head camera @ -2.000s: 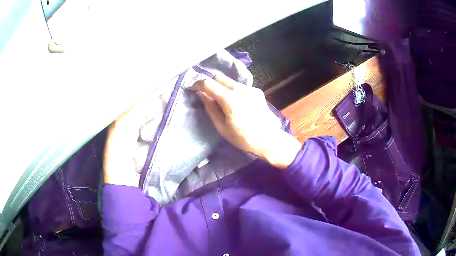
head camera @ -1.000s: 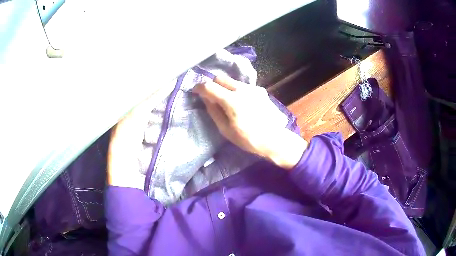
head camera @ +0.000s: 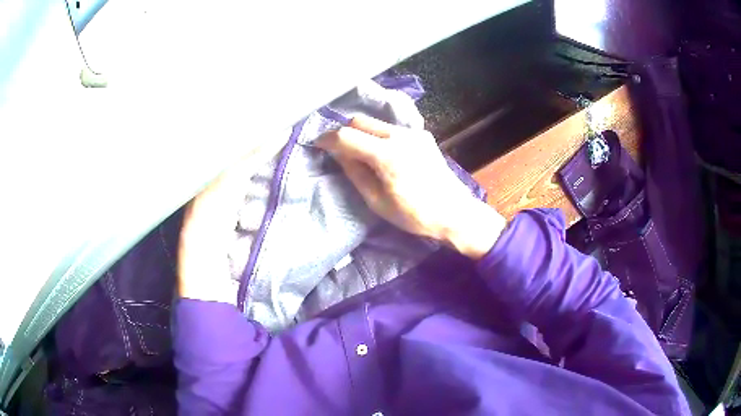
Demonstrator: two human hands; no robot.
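A pale grey garment [head camera: 313, 211], inside out with a purple bound seam [head camera: 277, 183], lies over my lap against the table edge. My right hand [head camera: 394, 166] is on its upper part, thumb and fingers pinched together at the cloth near the seam. A thin dark sliver shows at those fingertips; I cannot tell whether it is a tool. My left hand [head camera: 215, 215] is at the garment's left side, overexposed, its fingers partly seen along the cloth left of the seam. A small white label [head camera: 343, 262] shows lower on the garment.
The white table [head camera: 244, 73] spans the upper left. A wooden drawer [head camera: 528, 175] with a dark cavity is at right. A silvery tangle [head camera: 599, 149] lies on a dark stitched garment piece [head camera: 621, 211]. Dark garments [head camera: 122, 309] are piled lower left.
My right hand has shifted slightly right at the same part of the cloth, its wrist a little higher. The view has shifted slightly. My left hand keeps its place on the garment.
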